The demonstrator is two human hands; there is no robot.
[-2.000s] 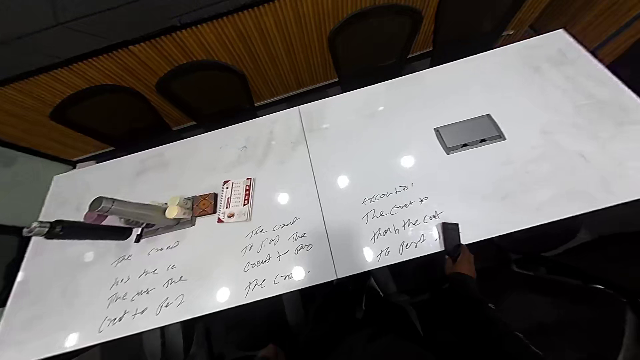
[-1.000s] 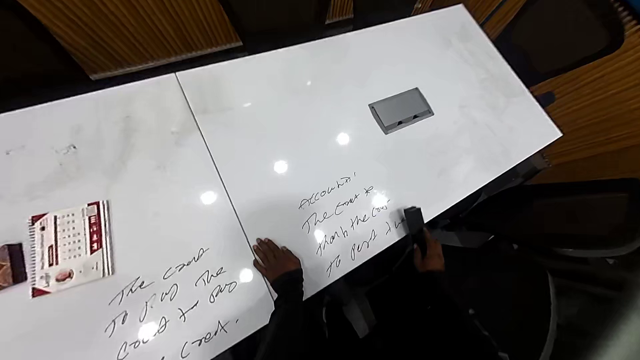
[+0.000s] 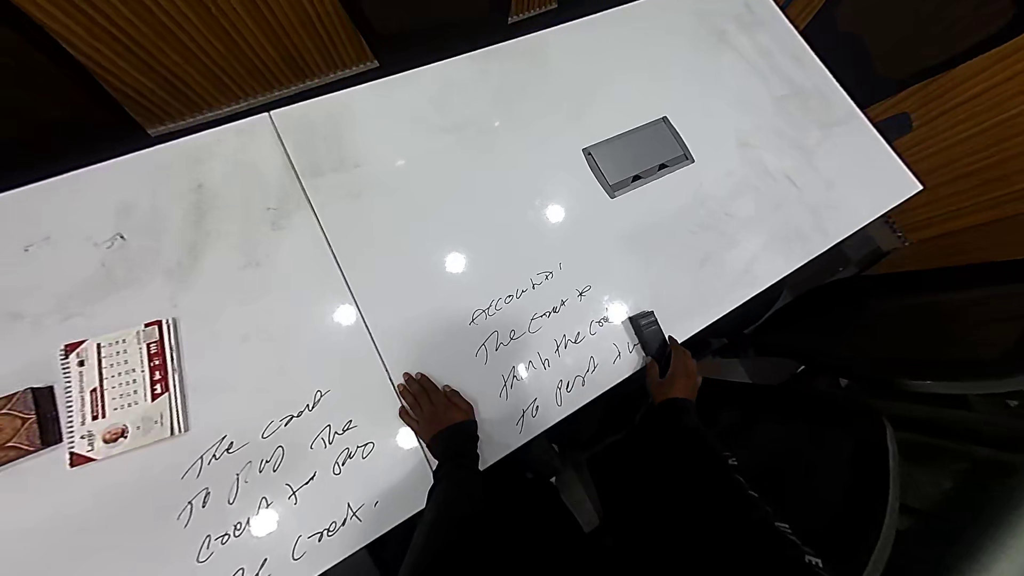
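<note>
My left hand point(image 3: 434, 406) rests palm down on the white glossy tabletop point(image 3: 448, 176), its fingers apart, beside the seam between two table panels. Near the table's front edge, my right hand point(image 3: 674, 370) grips a dark whiteboard eraser point(image 3: 650, 332), whose far end sits at the right ends of the lower lines of black handwriting point(image 3: 544, 352). That handwriting lies between my two hands. More black handwriting point(image 3: 280, 472) covers the panel to the left of my left hand.
A grey cable box point(image 3: 638, 156) is set into the tabletop at the upper right. A spiral desk calendar point(image 3: 124, 392) and a dark patterned box point(image 3: 28, 424) lie at the left. Dark chairs point(image 3: 848, 448) stand along the near side; wooden slatted panels point(image 3: 240, 56) are beyond the table.
My left hand has come onto the tabletop near the seam since the oldest frame. The eraser stays in my right hand. The view has moved closer and to the right.
</note>
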